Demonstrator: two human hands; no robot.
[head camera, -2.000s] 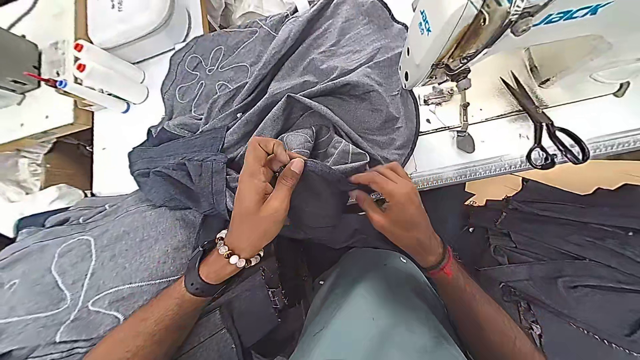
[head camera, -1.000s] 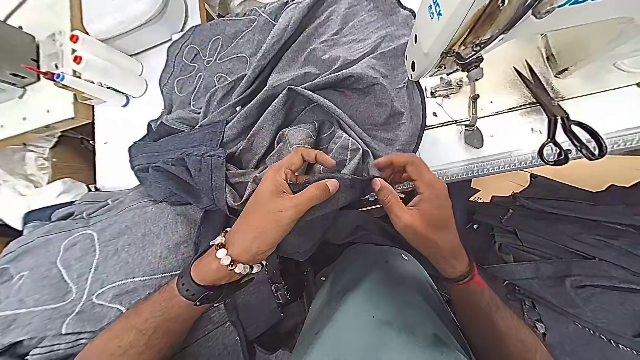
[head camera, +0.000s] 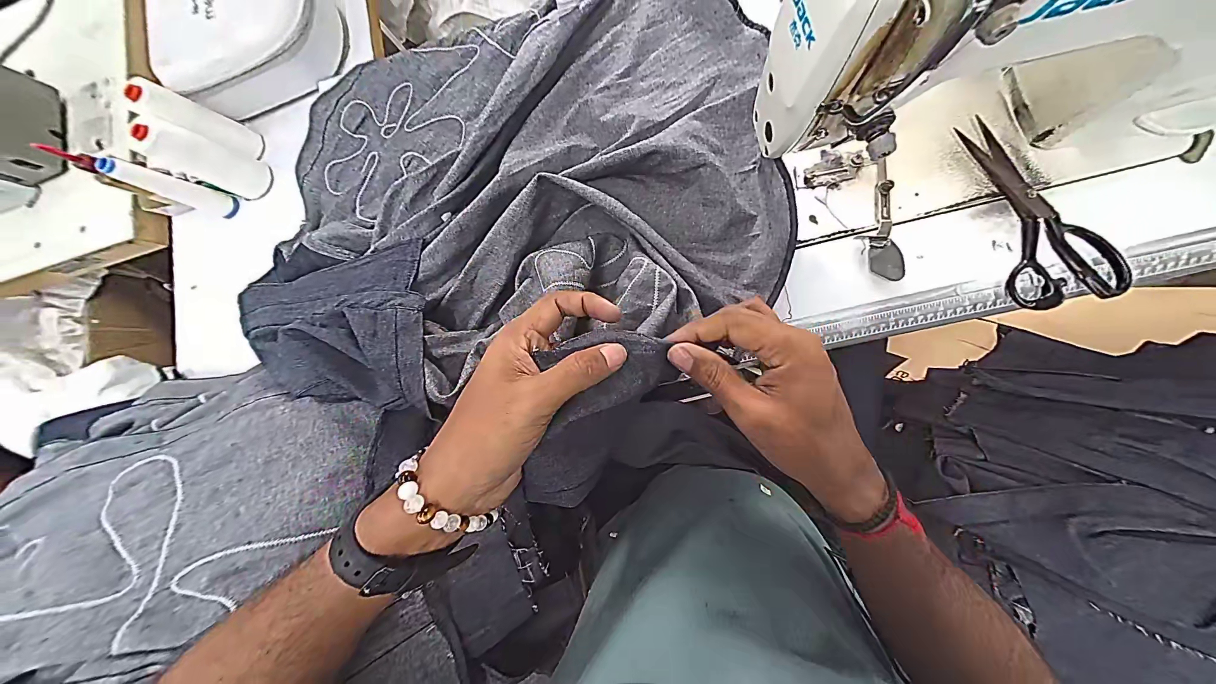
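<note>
A dark grey denim-like garment (head camera: 608, 123) with light stitched outlines lies bunched over the white table and down toward my lap. My left hand (head camera: 532, 399) pinches the dark folded edge (head camera: 632, 349) of the cloth between thumb and fingers. At the right end of that edge, my right hand (head camera: 760, 380) grips the same fold with thumb and forefinger. A thin metal tool (head camera: 698, 397), too small to identify, shows under my right hand's fingers. The presser foot (head camera: 883, 256) of a Jack sewing machine (head camera: 807, 76) stands up to the right, apart from both hands.
Black-handled tailor's scissors (head camera: 1045, 228) lie on the machine bed, behind a measuring tape (head camera: 912, 309) along the table edge. White marker pens (head camera: 195, 142) lie at upper left. Dark cloth pieces (head camera: 1064, 456) are piled at right, and more stitched grey cloth (head camera: 218, 494) at lower left.
My hands have come from a wider, more uneven hold to gripping the dark edge side by side. The edge now stretches between my fingertips.
</note>
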